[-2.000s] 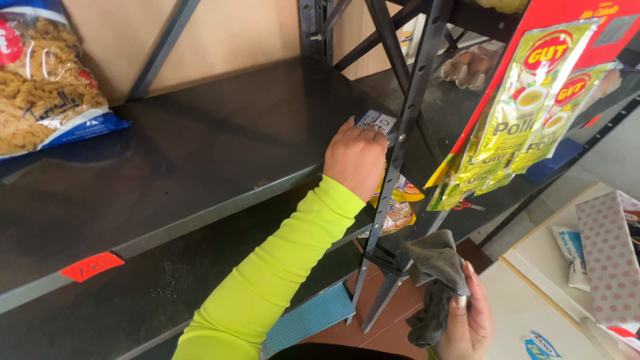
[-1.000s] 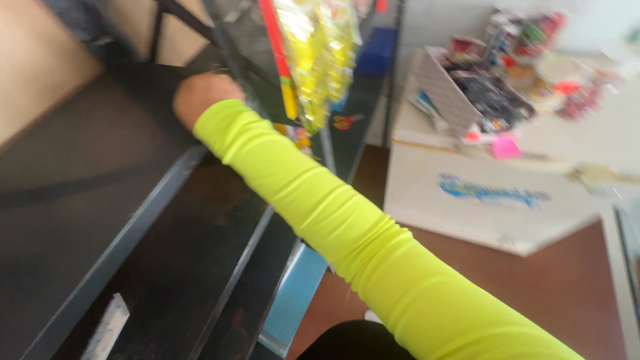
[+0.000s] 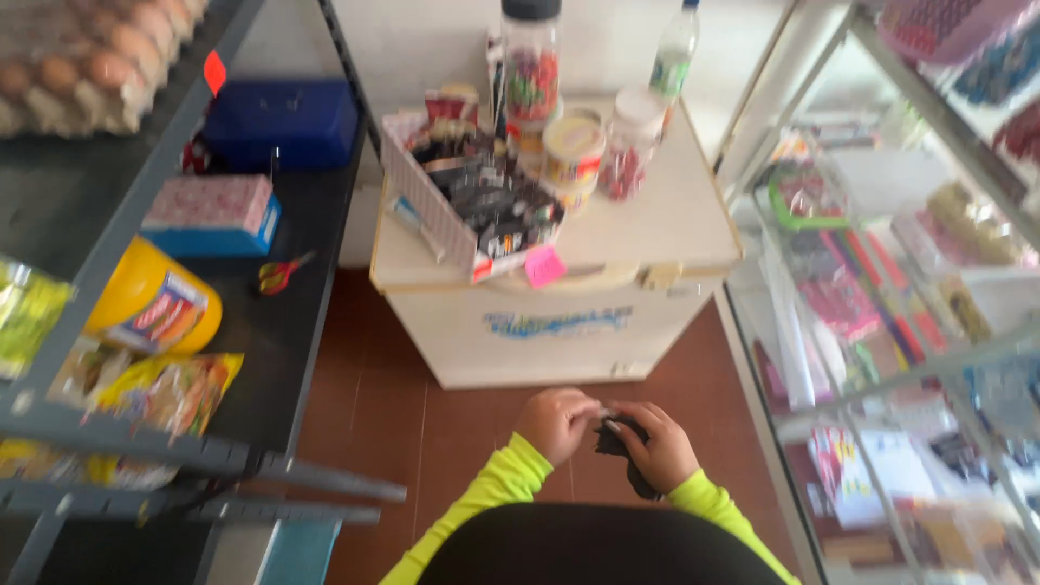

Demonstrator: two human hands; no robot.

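In front of my body, above the tiled floor, my right hand (image 3: 654,443) holds a dark grey cloth (image 3: 621,451), which hangs below the fingers. My left hand (image 3: 559,422) is beside it, fingertips bent together at the cloth's upper edge; blur hides whether they pinch it. Both forearms wear bright yellow-green sleeves. Beyond the hands stands a white chest freezer (image 3: 536,333) with an open box of dark packets (image 3: 496,195), a jar of colourful sweets (image 3: 532,77), stacked tubs (image 3: 573,154) and a plastic bottle (image 3: 674,61) on its lid.
At left, a metal shelf unit (image 3: 313,325) holds egg trays (image 3: 89,73), a blue metal box (image 3: 280,122), a pink and blue box (image 3: 211,211), scissors (image 3: 280,275), a yellow container (image 3: 154,301) and food packets (image 3: 175,390). A glass display case (image 3: 861,382) lines the right side.
The view has swung far to the right. My left hand has left the shelf upright and come together with my right hand, which held the grey cloth two seconds ago as well.
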